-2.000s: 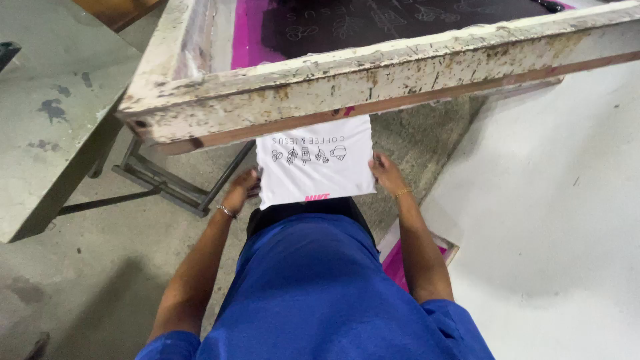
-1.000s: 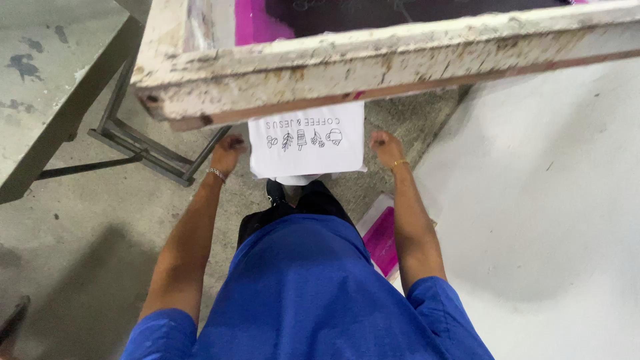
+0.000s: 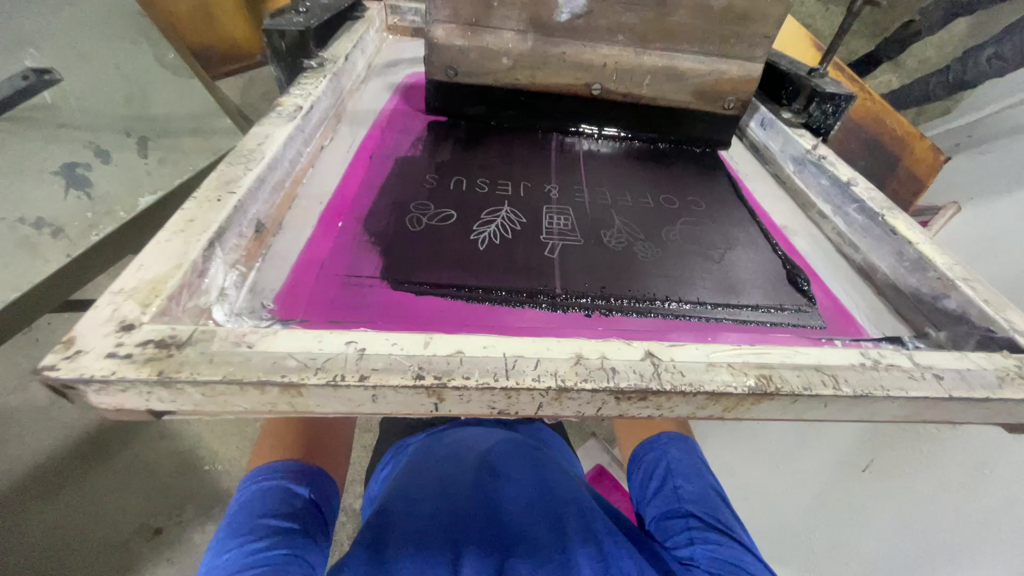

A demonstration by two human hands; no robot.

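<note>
Both my hands are hidden beneath the near rail of a wooden screen-printing frame [image 3: 512, 392]; only parts of my forearms and my blue sleeves show below it. What my hands hold or touch cannot be seen. The printed white cloth is out of sight. Across the frame, a magenta-coated mesh [image 3: 336, 240] carries a spread of black ink [image 3: 496, 264] over a line design of plants, a cup and lettering. A wide wooden squeegee [image 3: 600, 48] with a black blade rests at the far end of the mesh, wet ink along its edge.
Black metal clamps [image 3: 808, 92] hold the frame's far corners. A grey metal table [image 3: 88, 144] stands at the left, and a white surface [image 3: 864, 496] lies at the right. Beside my right arm, a smaller magenta screen [image 3: 610, 492] shows low down.
My hands, earlier beside the printed white cloth, have gone out of sight under the frame, and the cloth no longer shows. The view has shifted strongly toward the screen and squeegee.
</note>
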